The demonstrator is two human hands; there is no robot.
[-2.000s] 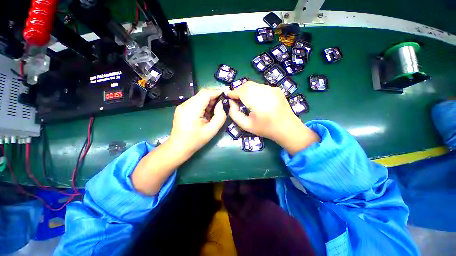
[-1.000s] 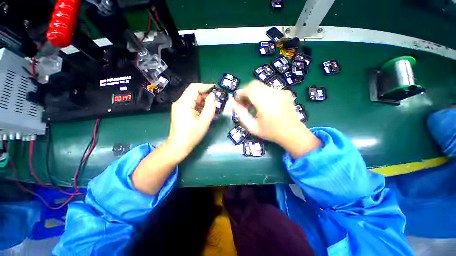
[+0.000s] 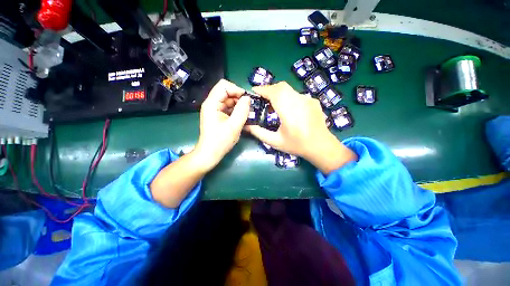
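Observation:
A small black electronic module (image 3: pixel 253 108) with silver-white patches is held upright between the fingertips in front of me. My left hand (image 3: pixel 220 124) grips its left side with thumb and fingers. My right hand (image 3: pixel 297 120) is at its right side, fingers curved around it; whether it grips the module or only touches it is hard to tell. Another module (image 3: pixel 272 119) shows beside the right fingers. Several like modules (image 3: pixel 316 81) lie loose behind and right of my right hand, one (image 3: pixel 261 76) just beyond the fingertips, and some (image 3: pixel 287 161) below the hands.
A black test fixture (image 3: pixel 126 84) with red digits and a clear clamp (image 3: pixel 166 53) stands left. A red handle (image 3: pixel 54 14), grey-white power supply (image 3: pixel 21 98) and red and black leads (image 3: pixel 103 146) are farther left. A solder spool (image 3: pixel 461 81) is right, beyond the orange-brown piece (image 3: pixel 334 43). A blue sleeve (image 3: pixel 498 142) shows far right.
My right hand has closed in on the module at my left fingertips, where the hands were apart a second ago. The module's patched face now shows between them. The view has shifted slightly.

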